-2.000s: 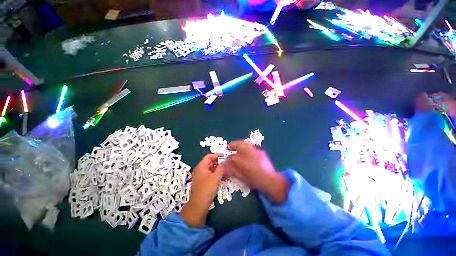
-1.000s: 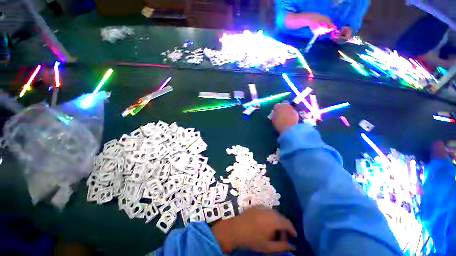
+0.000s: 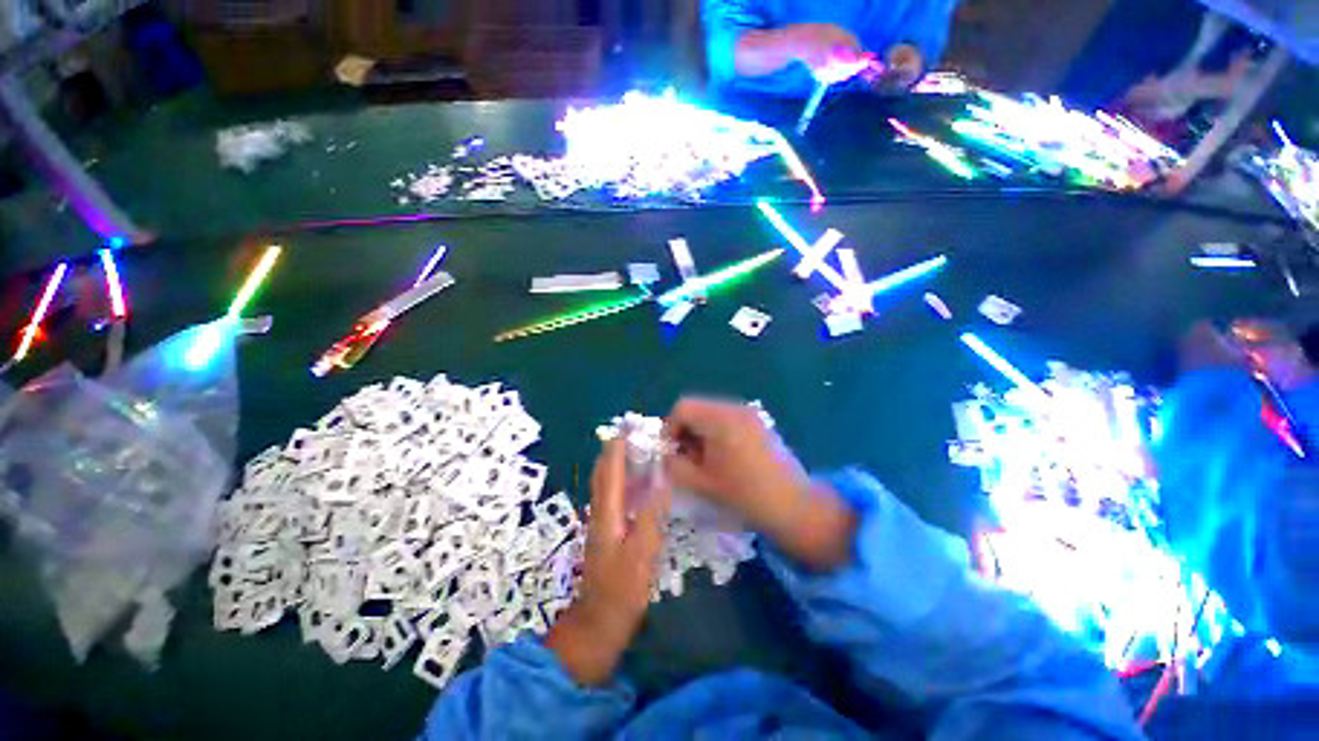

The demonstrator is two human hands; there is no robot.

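Note:
A big heap of white square plates [image 3: 383,521] lies left of my hands on the green table. Small white inserts [image 3: 702,550] lie in a pile between and partly under my hands. My left hand [image 3: 622,557] is upright beside the heap, its fingers near a cluster of white bits at the fingertips; whether it grips one is unclear. My right hand [image 3: 738,471] is blurred, its fingertips close to those of my left hand; what it holds is hidden. A loose white plate [image 3: 749,320] lies beyond my hands.
Lit sticks [image 3: 854,290] cross unlit strips beyond my hands. A dazzling heap of lit assemblies [image 3: 1078,507] is at right beside a neighbour's blue sleeve [image 3: 1230,478]. A crumpled clear bag [image 3: 123,485] lies far left. A person [image 3: 825,51] works opposite at another lit heap [image 3: 658,145].
My right hand has come back from the lit sticks to my left hand, which has risen from the near edge. A loose plate now lies near the crossed sticks.

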